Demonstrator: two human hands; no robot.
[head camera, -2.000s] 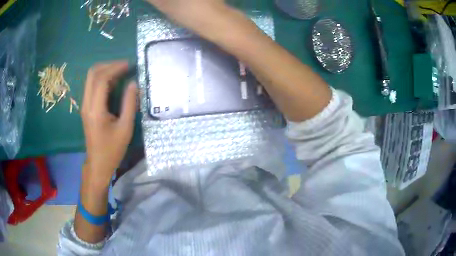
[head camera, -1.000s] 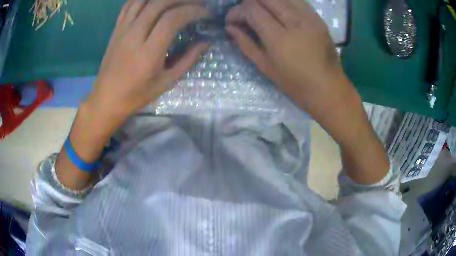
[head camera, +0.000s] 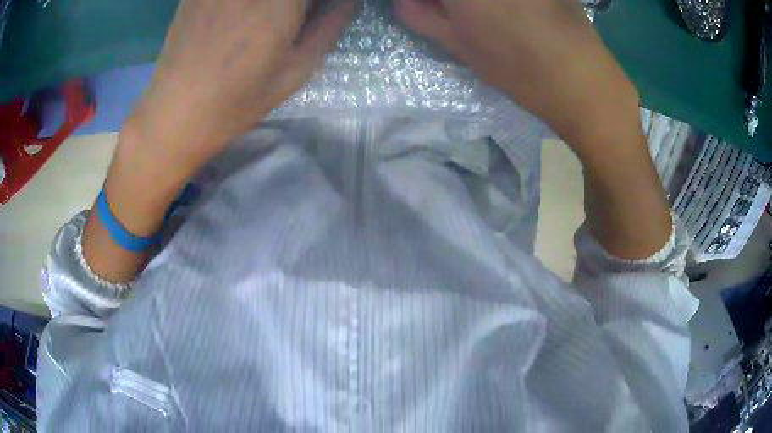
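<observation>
Clear bubble wrap (head camera: 385, 72) lies on the green bench mat at the top middle, against the front of the smock. My left hand (head camera: 245, 51) reaches over its left side, with a blue band on the wrist. My right hand (head camera: 499, 42) reaches over its right side. The fingertips of both hands are cut off by the top edge, so what they hold, if anything, is hidden. The tablet housing is not visible.
A round dish of shiny bits (head camera: 704, 15) is cut off at the top right. A black tool (head camera: 755, 68) lies right of it. Printed white sheets (head camera: 719, 190) hang off the bench's right edge. A red object (head camera: 42, 139) is at the left, below the green mat (head camera: 76, 42).
The view has tilted down, so the bench sits higher in the picture. Since two seconds ago my hands have come together over the bubble wrap, and the tablet housing has left view.
</observation>
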